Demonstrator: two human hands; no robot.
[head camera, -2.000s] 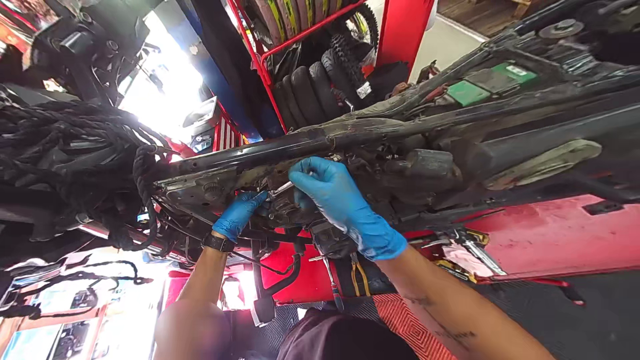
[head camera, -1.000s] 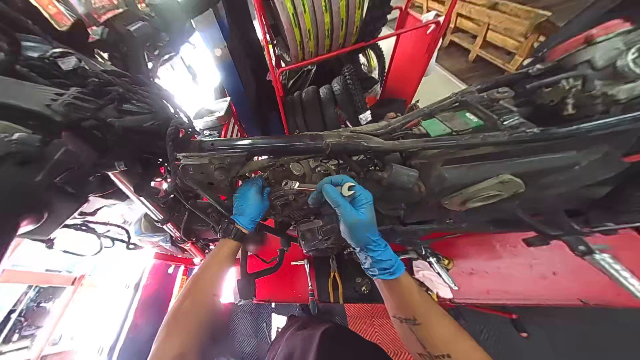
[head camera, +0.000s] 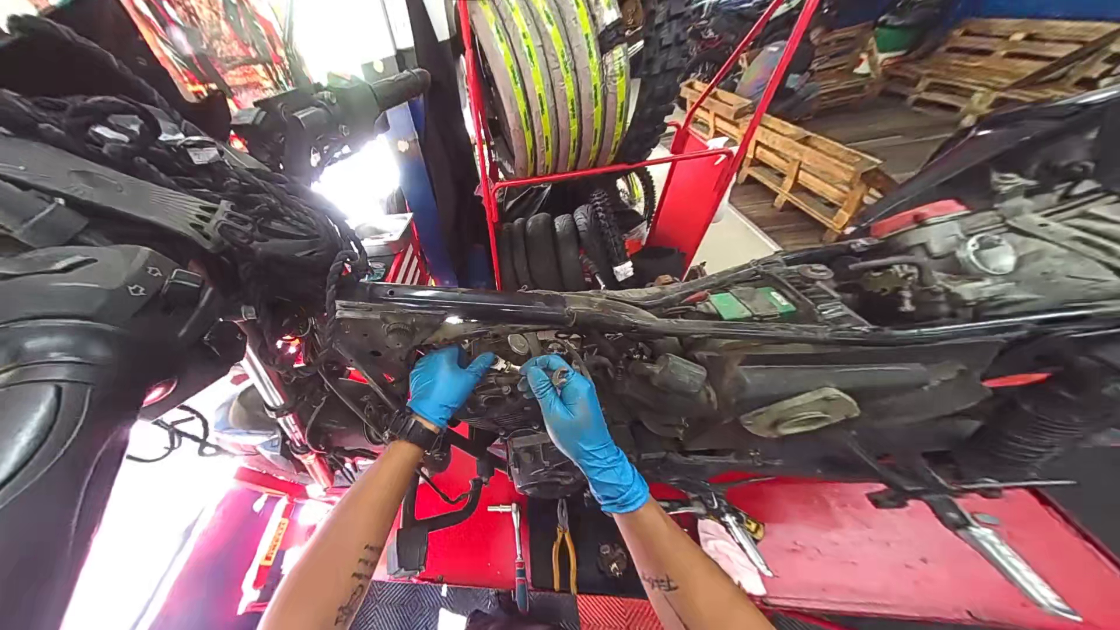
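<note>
A motorcycle frame (head camera: 490, 304) stripped of its bodywork spans the view, with its engine (head camera: 542, 464) below the tube. My right hand (head camera: 569, 407), in a blue glove, closes on a metal wrench (head camera: 507, 366) whose far end reaches toward the left hand at the upper engine. My left hand (head camera: 444, 383), also gloved in blue, is at the engine's left part, thumb toward the wrench tip; its fingertips are partly hidden, so its grip is unclear. Below the engine lie a ratchet (head camera: 518, 551) and yellow-handled pliers (head camera: 564, 547).
The handlebar and dark cables (head camera: 297, 227) hang at the left. A red rack (head camera: 604, 171) with tires stands behind the frame. On the red lift (head camera: 840, 542) are a pink cloth (head camera: 731, 551) and metal tools. A footpeg bracket (head camera: 997, 551) juts out at the right. Wooden pallets (head camera: 805, 175) stand behind.
The right hand's wrench was held out flat with its open end showing a second ago; now it is mostly covered by the fingers. The left hand stays at the engine. The view has shifted.
</note>
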